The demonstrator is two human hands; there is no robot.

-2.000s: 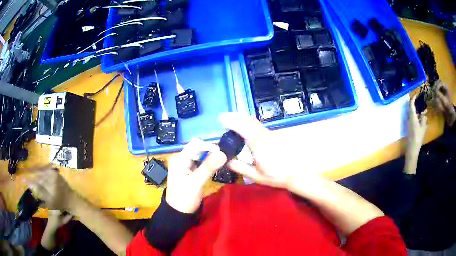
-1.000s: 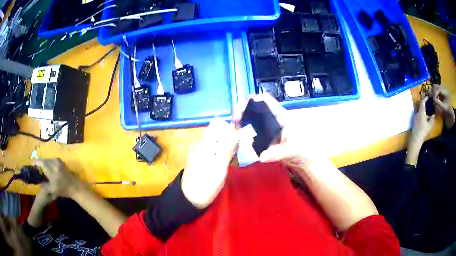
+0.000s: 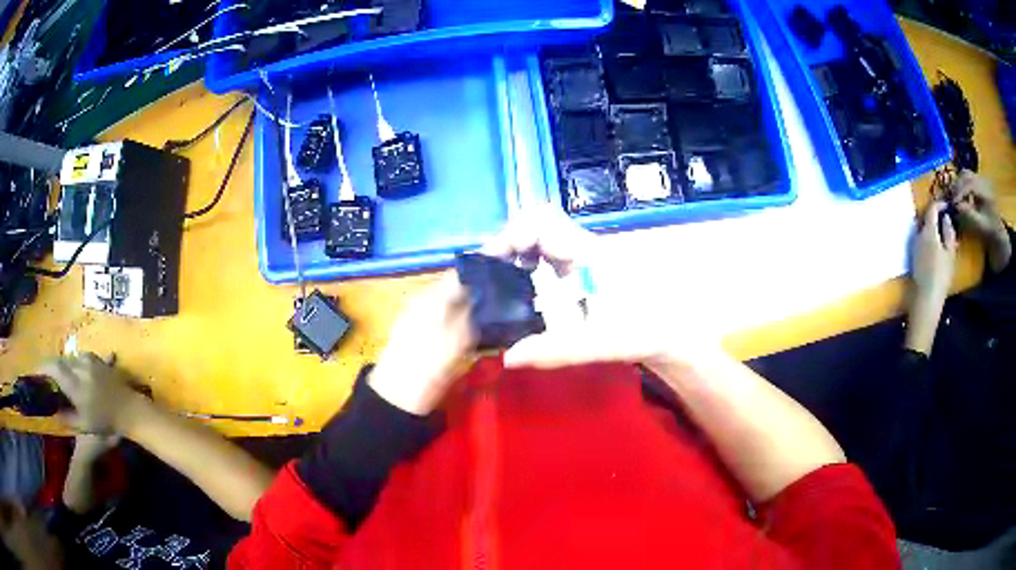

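Note:
A black square housing [image 3: 498, 298] is held in front of my chest, above the table's front edge. My left hand [image 3: 432, 340] grips its left side. My right hand [image 3: 579, 312] is at its right side, bright and blurred, with a small white-blue piece [image 3: 587, 281] at its fingers. Several wired board subassemblies [image 3: 399, 164] with white leads lie in the lower-left blue tray [image 3: 446, 259]. A closed black unit [image 3: 320, 324] with a lead lies on the table below that tray.
Open black shells [image 3: 646, 178] fill the middle-right tray. A far-right tray [image 3: 863, 178] holds small black parts. A black box with white front [image 3: 128, 228] and cables stand at left. Other people's hands [image 3: 95, 395] work at left and at right [image 3: 936, 251]. An upper-left tray [image 3: 479, 31] overlaps.
The housing has moved left and its angle has changed. My left hand has moved from its lower edge to its left side. The white-blue piece is now at my right fingers.

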